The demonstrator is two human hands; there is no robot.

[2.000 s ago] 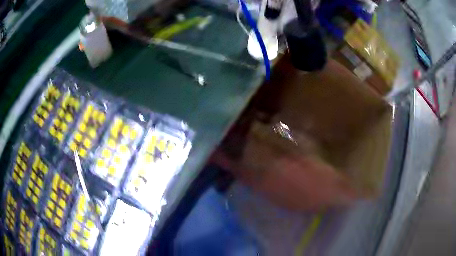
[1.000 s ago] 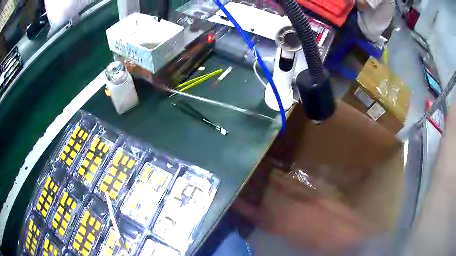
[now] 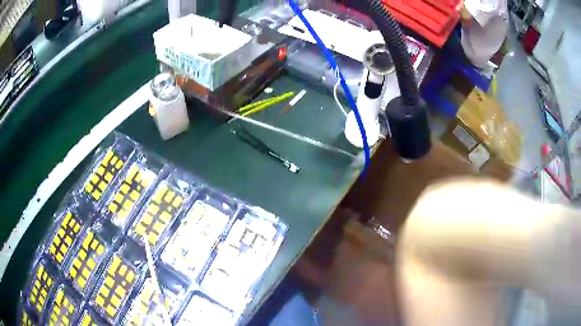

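Note:
A clear blister tray [image 3: 185, 184] lies at the lower left on the green bench, with flat parts bearing yellow pads [image 3: 159, 215] in its pockets. Pockets near its right side look white with glare. A thin pale stick-like thing [image 3: 151, 267] lies over the tray. A large, pale, strongly blurred shape, seemingly my right hand or forearm [image 3: 471, 248], comes in from the right edge close to the camera; its fingers cannot be made out. A dim reddish blur [image 3: 357, 280] below the carton may be my left hand; its fingers and anything held cannot be told.
Dark tweezers [image 3: 264, 149] and yellow sticks [image 3: 267, 102] lie on the mat. A whitish bottle [image 3: 169, 113] and white box [image 3: 202, 54] stand behind. A blue air line [image 3: 347, 95] and black nozzle [image 3: 409, 130] hang above the bench edge, beside an open brown carton [image 3: 382, 172].
The view has shifted and sharpened over the bench. The large pale shape has come in from the right, close to the camera. The reddish blur is lower and dimmer than before.

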